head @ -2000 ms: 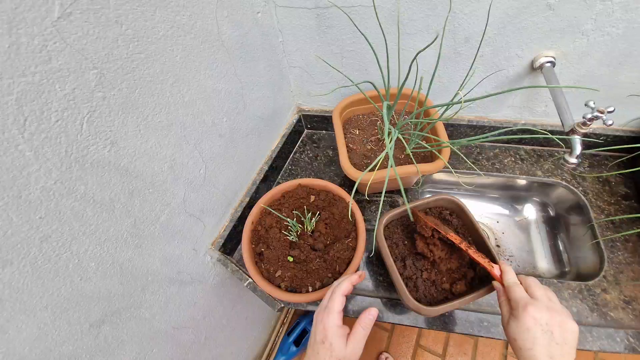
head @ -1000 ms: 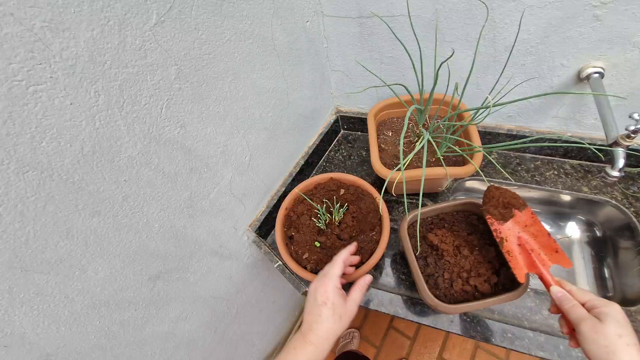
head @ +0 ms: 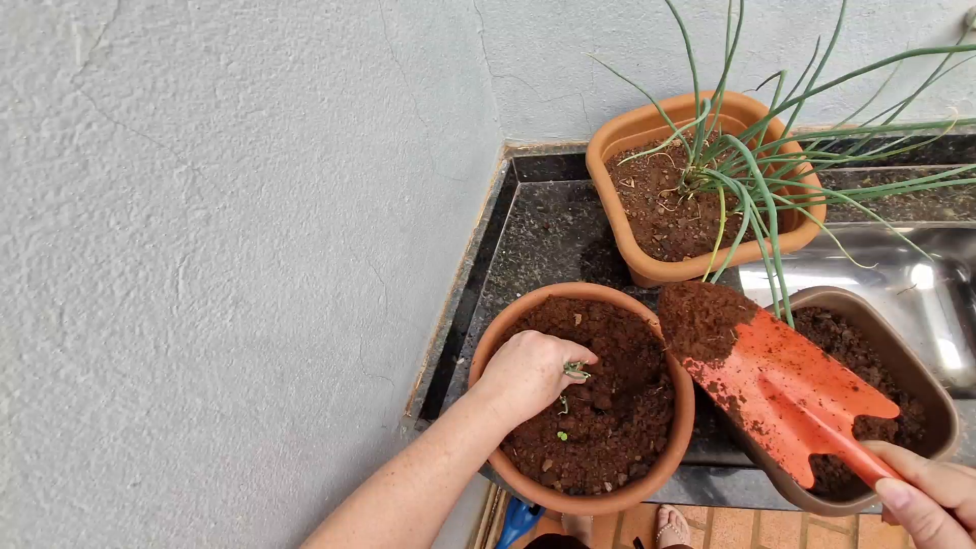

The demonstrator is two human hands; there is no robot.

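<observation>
My left hand point(head: 534, 374) is over the round terracotta-coloured pot point(head: 679, 427), pinching small green sprigs point(head: 576, 371) between thumb and fingers above the soil. A tiny seedling point(head: 562, 435) shows in the soil below it. At the right, my right hand point(head: 926, 488) grips the handle of an orange hand trowel point(head: 793, 389). Dark soil point(head: 705, 320) lies on the trowel's tip, which is at the round pot's right rim. Beneath the trowel stands a brown square pot point(head: 942, 423) with loose soil, partly hidden by the blade.
A terracotta-coloured planter point(head: 648, 267) with long green onion-like leaves point(head: 762, 175) stands behind, its leaves hanging over the stainless steel sink point(head: 938, 282). Dark stone countertop point(head: 545, 229) meets the grey wall point(head: 267, 229) at the left. A blue object point(head: 518, 522) and feet are below the counter edge.
My left hand has moved from the round pot's near rim onto the sprigs and closed on them. The loaded trowel, earlier in the brown pot, has moved left to the round pot's rim.
</observation>
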